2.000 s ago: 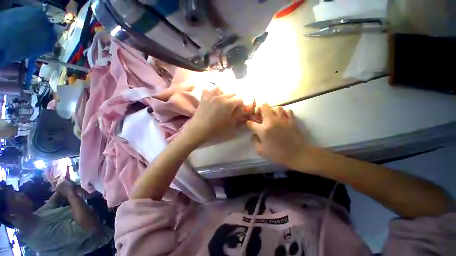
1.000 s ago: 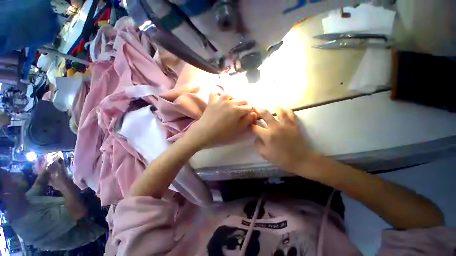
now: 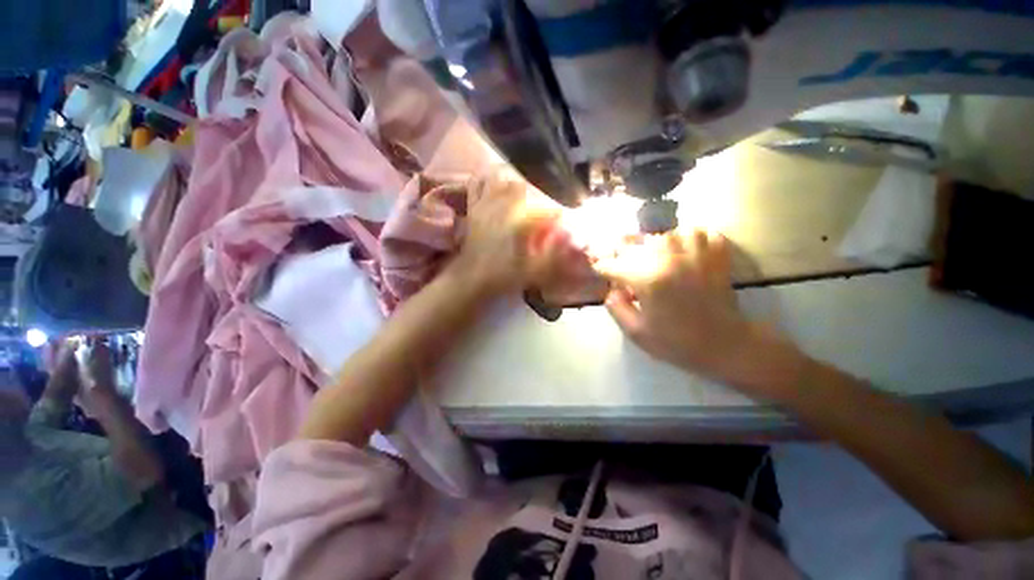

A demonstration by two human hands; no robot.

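The pink garment (image 3: pixel 267 170) is heaped over the left of the table and hangs down, with a smooth white part (image 3: pixel 323 297) in it. My left hand (image 3: pixel 505 244) lies on the pink cloth just left of the needle area, blurred. My right hand (image 3: pixel 692 295) is at the right of the needle area, fingertips in the lamp glare near my left fingers. The sewing machine (image 3: pixel 635 51) stands over both hands. Glare hides the needle, the presser foot and what my fingertips hold. A small dark part shows below my left hand.
A slim metal tool (image 3: pixel 850 145) and a white scrap (image 3: pixel 890 215) lie on the bed. A flat dark rectangle (image 3: pixel 992 249) is at the right. The table's front edge (image 3: pixel 612 425) is near my body. Another person (image 3: pixel 85 465) sits at lower left.
The view has shifted, so the machine head shows larger and lower. My left hand has moved up beside the needle, and my right hand is closer under the machine head. The pink cloth is bunched by my left hand.
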